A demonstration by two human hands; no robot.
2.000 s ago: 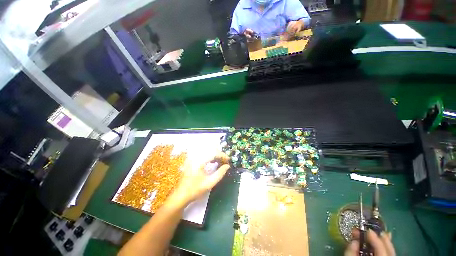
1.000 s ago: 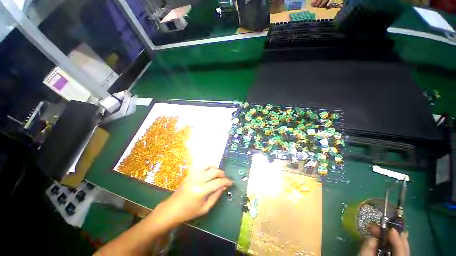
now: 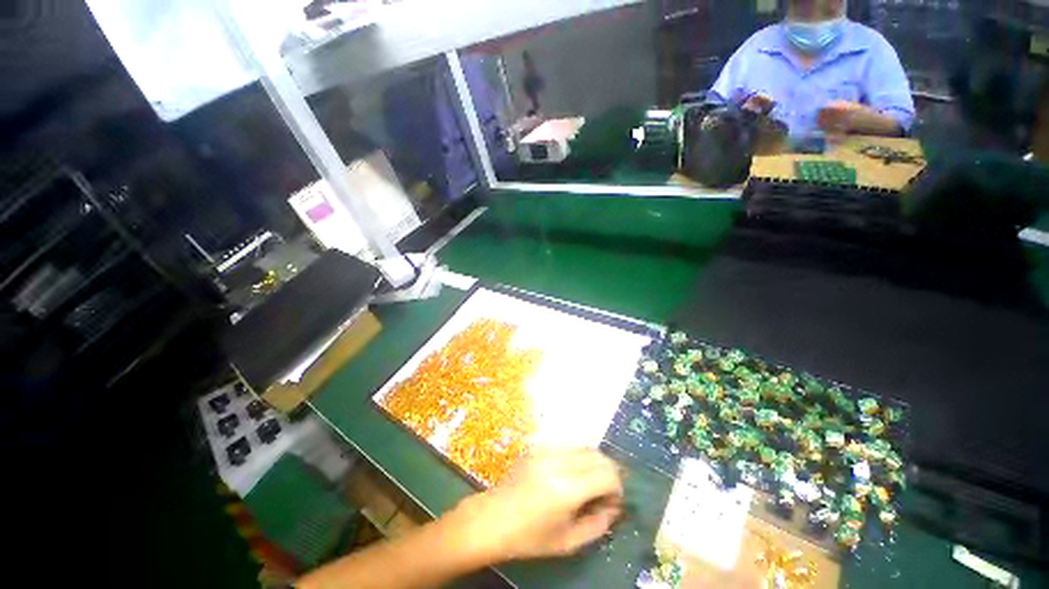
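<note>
My left hand [image 3: 558,504] is at the lower right corner of the white tray [image 3: 592,368], fingers curled down over the green mat. Its fingertips are blurred, so I cannot tell if they hold anything. Loose gold slivers [image 3: 472,397] lie heaped in the tray. The tan plate [image 3: 748,541] is cut off by the bottom edge, with bright glare and a few gold slivers on it. Small green pieces [image 3: 661,573] lie at its left edge. A pile of small green assemblies [image 3: 782,426] lies behind the plate. My right hand is out of the picture.
A white stick [image 3: 984,568] lies at lower right. A black mat [image 3: 840,311] is behind the pile. A metal frame post [image 3: 328,150] and a dark folder-like object [image 3: 305,316] stand at left. A person in a blue shirt [image 3: 817,86] and mask sits opposite at a tan board [image 3: 886,161].
The view has swung left and up, so the bench shifts right and down. My right hand, the soldering tool and the round tub have left the picture. My left hand's fingers look more curled.
</note>
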